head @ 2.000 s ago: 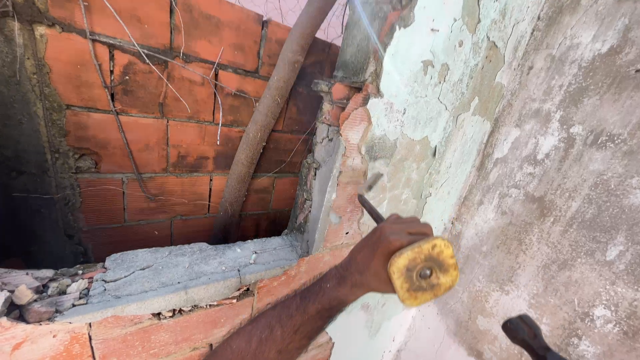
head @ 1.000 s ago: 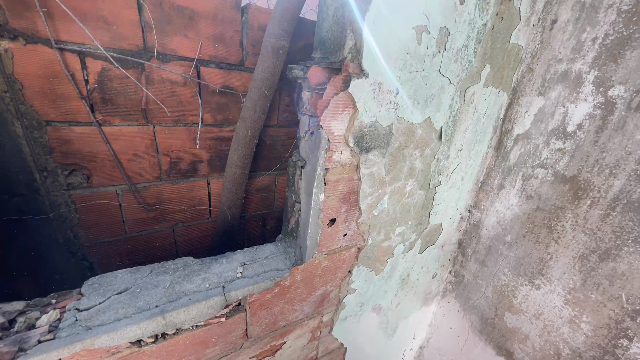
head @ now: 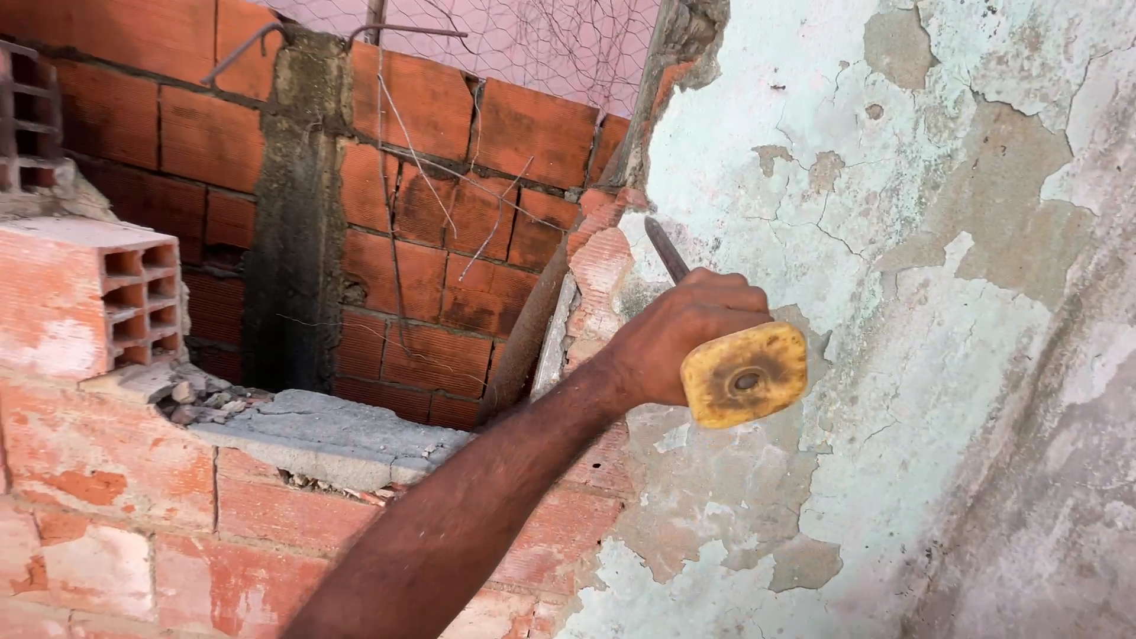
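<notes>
My left hand (head: pixel 692 333) is closed around a chisel with a yellow hand guard (head: pixel 744 374) whose round striking end faces me. The steel shaft (head: pixel 666 250) points up and left, its tip at or just in front of the peeling pale green plaster (head: pixel 754 195), close to the broken wall edge with exposed red brick (head: pixel 603 266). Whether the tip touches the plaster, I cannot tell. My right hand is out of view.
Left of the arm lies a grey mortar ledge (head: pixel 328 430) with rubble (head: pixel 200 399) beside a hollow clay brick (head: pixel 53 297). Bent rebar (head: pixel 408 32), loose wires (head: pixel 497 217) and wire mesh (head: pixel 550 44) stand behind. A rough grey wall (head: pixel 1056 515) is at right.
My left hand with the chisel, out of view one second ago, is back in view at the plaster edge. The dark tool end seen lower right two seconds ago is out of view. The view has shifted.
</notes>
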